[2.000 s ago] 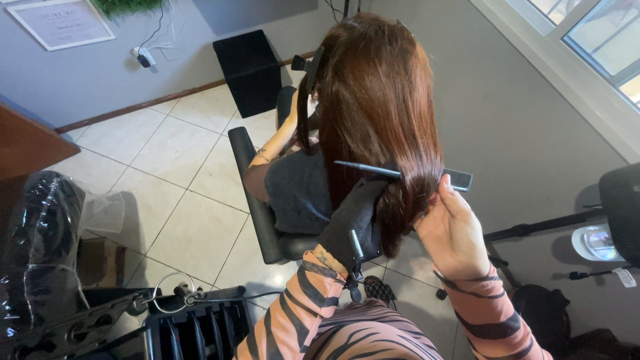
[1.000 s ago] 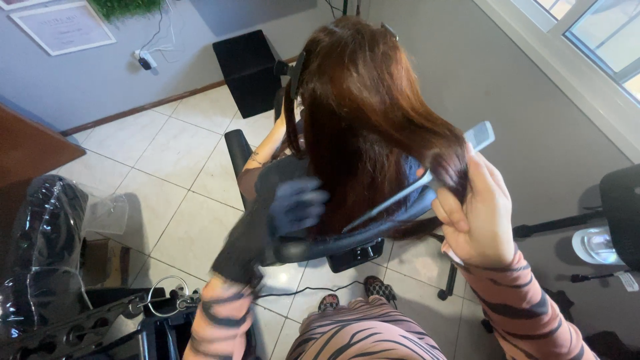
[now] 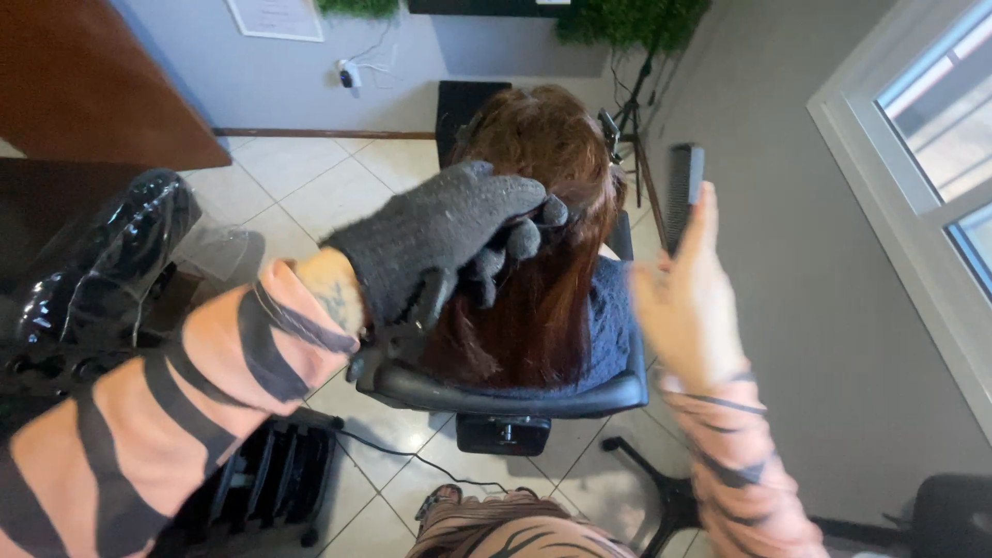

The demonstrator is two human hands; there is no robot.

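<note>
Long reddish-brown hair [image 3: 535,310] hangs down the back of a person seated in a black salon chair [image 3: 504,394], with a dark cape or towel [image 3: 610,329] over the shoulders. My left hand [image 3: 457,225], in a dark knit glove, rests against the hair on its left side, fingers bent and apart; whether strands lie between them is unclear. To the right of the hair, off it, my right hand [image 3: 690,302] is bare and slightly blurred, and it holds a grey comb [image 3: 684,194] with the toothed part pointing up. A dark hair clip [image 3: 610,133] sits at the head's right side.
At left stand a plastic-covered black seat [image 3: 101,256] and a black trolley [image 3: 271,473]. A cable [image 3: 418,456] runs across the tiled floor below the chair. A tripod [image 3: 639,101] stands behind the head; a window [image 3: 914,116] is in the right wall. A black stand base [image 3: 670,496] is lower right.
My right hand has let go of the hair it held and is off to the right with the comb. My gloved left hand has come up to the hair. The view has shifted.
</note>
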